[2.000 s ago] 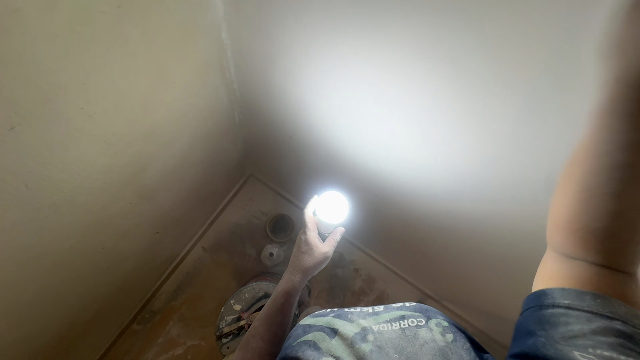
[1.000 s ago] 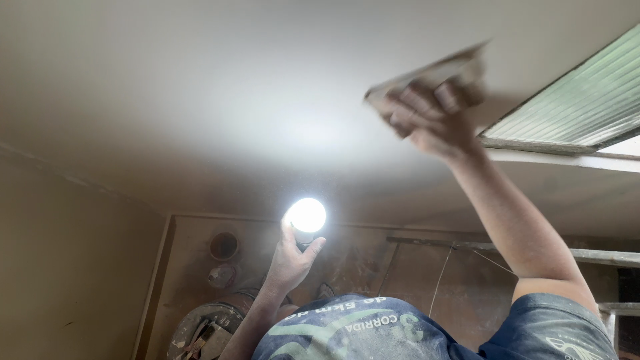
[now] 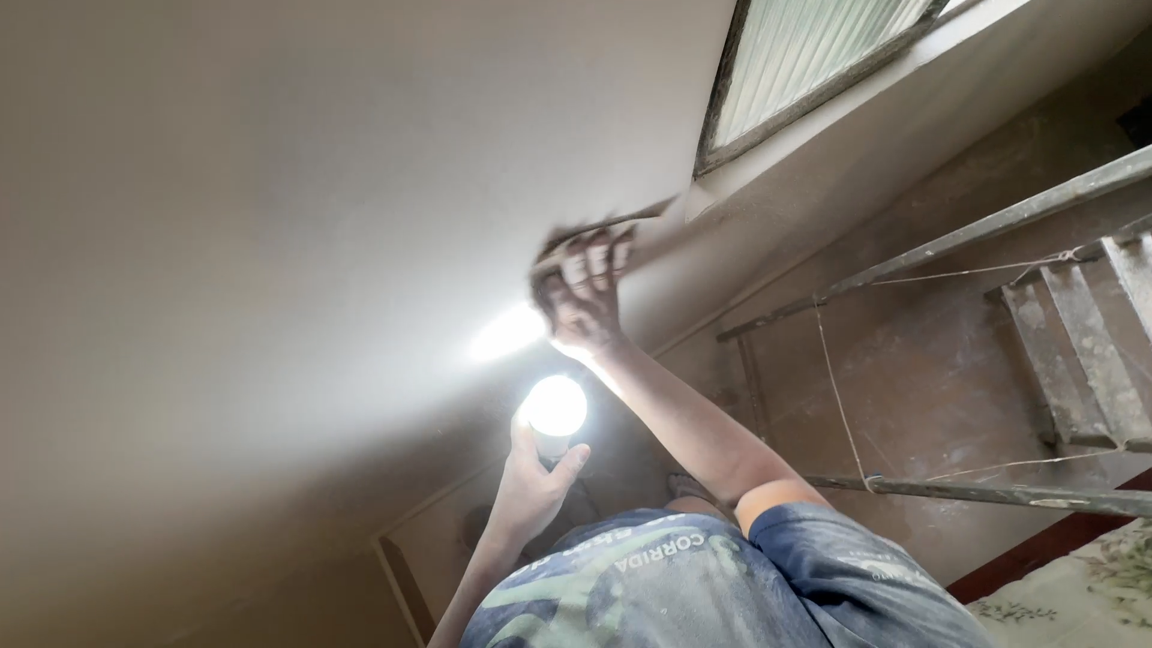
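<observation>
My left hand [image 3: 535, 477] is closed around the base of a lit light bulb [image 3: 555, 407], held upright close to the wall [image 3: 360, 198]. Above and to the right of it, my right hand [image 3: 585, 288] grips a flat sanding block or float [image 3: 612, 223], blurred by motion, against the wall just below the window corner. Its working face is turned to the wall and hidden. The bulb throws a bright patch on the wall beside my right wrist.
A ribbed-glass window [image 3: 810, 72] with a dark frame is at the upper right. A stepladder [image 3: 1071, 351] with worn steps, rails and cords stands on the right above the dusty floor [image 3: 918, 387]. Patterned cloth or covering [image 3: 1062, 585] lies at the lower right.
My right hand, with the flat tool one second ago too, is now lower and nearer the bulb. The view has swung right, bringing in more of the window and stepladder.
</observation>
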